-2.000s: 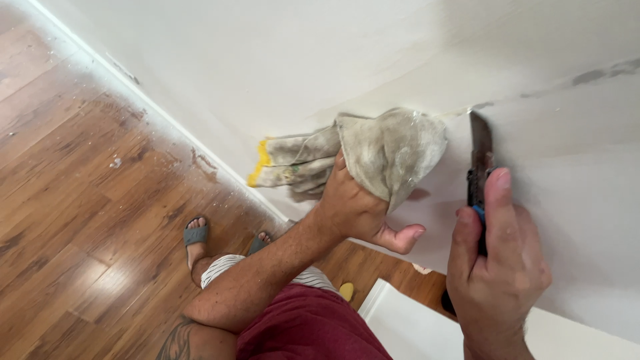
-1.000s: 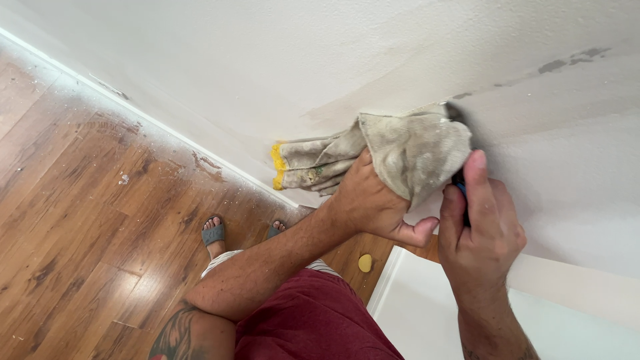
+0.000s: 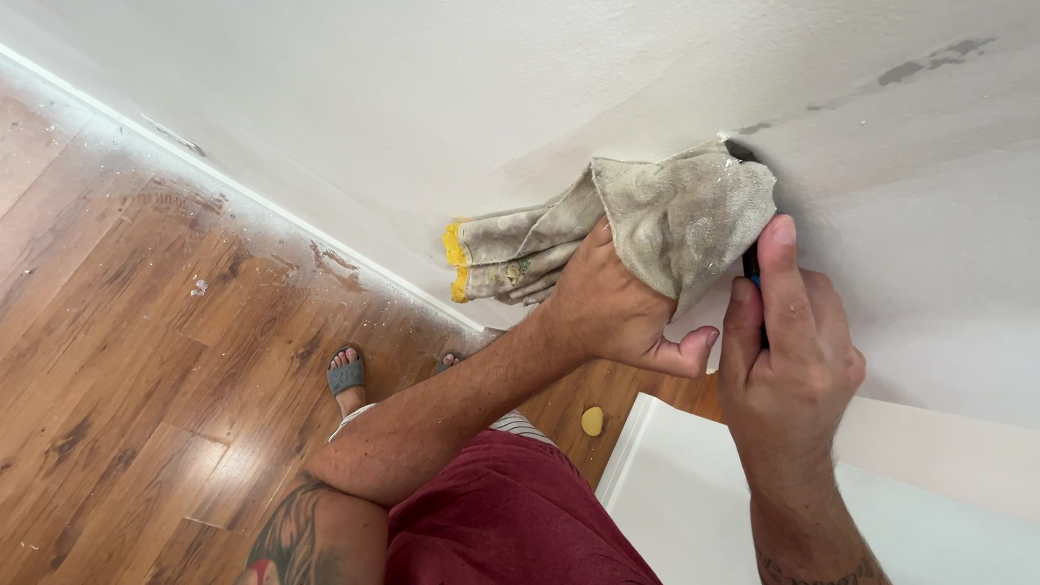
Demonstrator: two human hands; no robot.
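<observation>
A stained, off-white cloth with yellow edging lies over the fingers of my left hand, which presses it close to the white wall. My left thumb sticks out below the cloth. My right hand grips a dark-handled tool with a bit of blue, seemingly a putty knife. Its blade is mostly behind the cloth, and a dark corner shows at the cloth's upper right edge. Grey patches mark a line on the wall up and right of the blade.
A white baseboard runs along the wood-look floor, which bears white dust and smears. Below my hands are a white panel-like surface and a small yellow object on the floor. My sandaled feet stand near the baseboard.
Two seconds ago the blade was in plain view, apart from the cloth; now the cloth covers most of it. The cloth and the tool have come together.
</observation>
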